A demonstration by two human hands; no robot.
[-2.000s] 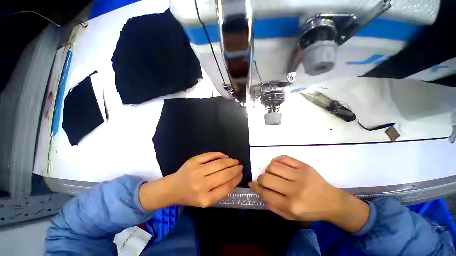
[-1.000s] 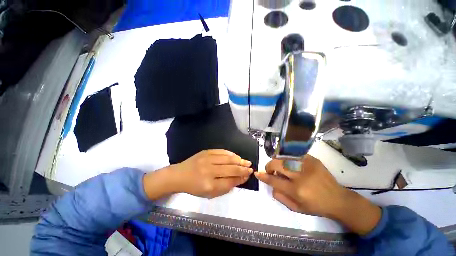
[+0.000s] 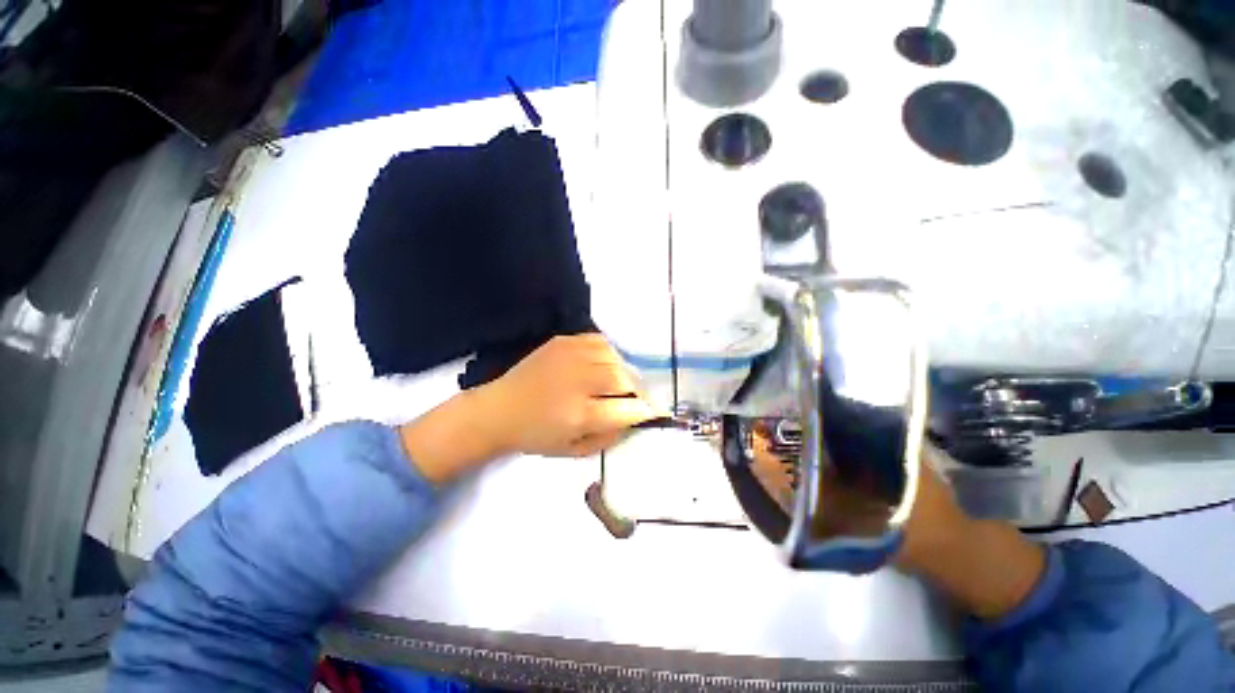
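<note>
A black pocket piece [image 3: 522, 358] lies mostly hidden under my left hand, its edge reaching the needle area [image 3: 702, 425] of the white sewing machine head [image 3: 867, 176]. My left hand [image 3: 569, 395] pinches the piece just left of the needle. My right hand [image 3: 955, 528] is right of the needle, behind the shiny metal guard [image 3: 802, 420]; its fingers are mostly hidden, so its hold cannot be told. A larger stack of black pieces [image 3: 461, 251] lies behind my left hand. A smaller black stack [image 3: 247, 386] lies farther left.
A blue sheet [image 3: 447, 61] lies at the back. Clear plastic [image 3: 61, 366] and dark garments [image 3: 122, 149] are at the left. A ruler strip [image 3: 542, 657] runs along the front edge. A small brown square [image 3: 1096, 502] lies at the right. A dark pointed thing [image 3: 524, 103] lies behind the stack.
The piece and my left hand have moved away from the front edge, up to the needle. My right hand has gone behind the guard. The view has shifted, showing more of the head's top.
</note>
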